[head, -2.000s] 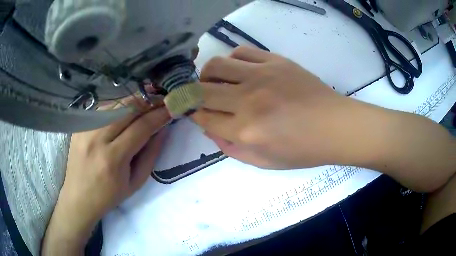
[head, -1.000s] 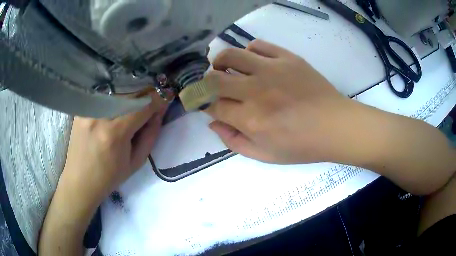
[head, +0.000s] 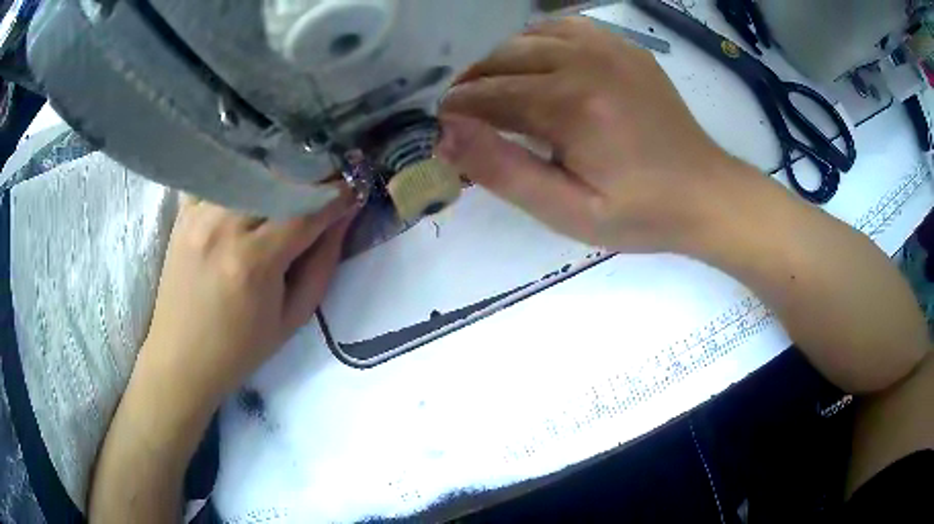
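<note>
The pale grey sewing machine head [head: 195, 102] fills the upper left, with a white round knob [head: 343, 39] and a ribbed yellowish-tan knob [head: 425, 188] beside the needle area. My left hand [head: 241, 271] lies left of the needle, its fingertips by the presser foot [head: 355, 176] on a small dark piece of fabric [head: 371, 227]. The machine head hides part of these fingers. My right hand [head: 594, 133] is right of the tan knob, thumb and fingers bent close behind it; whether they hold anything is hidden. Pale lining [head: 87, 276] with a black edge strip lies at far left.
Black shears [head: 794, 113] lie at the upper right, near a grey metal strip [head: 645, 37]. The bed cover [head: 492, 307] has a dark rounded outline. A printed ruler scale [head: 655, 374] runs along the white table. Dark cloth [head: 655, 471] lies below the table edge. Another machine part stands top right.
My right hand has moved up and away from the tan knob's side. My left hand stays by the needle. The machine head appears shifted right in view, and more lining shows at left.
</note>
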